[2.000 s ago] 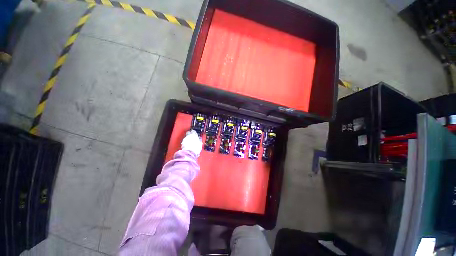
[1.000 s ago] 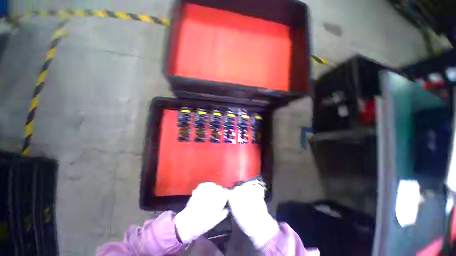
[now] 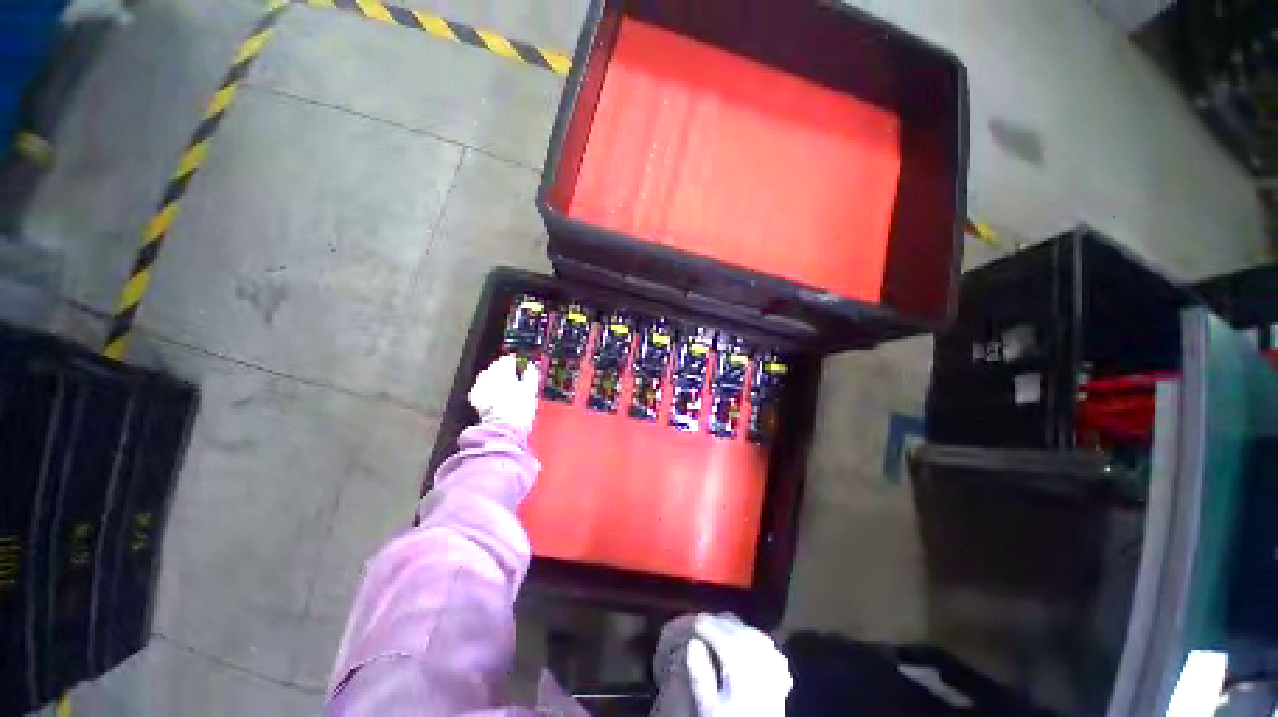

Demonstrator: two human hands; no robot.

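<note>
Several power supply boards point(image 3: 649, 369) lie side by side in a row, parts side up with yellow blocks, on the red foam sheet point(image 3: 645, 490) in the lower black plastic bin point(image 3: 484, 315). My left hand point(image 3: 505, 394), in a white glove, holds the lower end of the leftmost board point(image 3: 527, 325); the fingers cover that end. My right hand point(image 3: 743, 670), also gloved, is low at the bottom, beside my grey-clad knee, outside the bin. Its fingers are blurred and no object shows in it.
A second black bin point(image 3: 757, 154) with red foam and no boards stands just beyond. Stacked black bins point(image 3: 91, 518) are at the left. At the right are a black box point(image 3: 1006, 343) with red foam and a green bench edge point(image 3: 1219, 518). Yellow-black tape point(image 3: 182, 175) marks the floor.
My hands were together over the bin's near edge, with a dark board by them. They have parted: my left hand has moved up to the row's left end, where another board now lies; my right hand has dropped lower.
</note>
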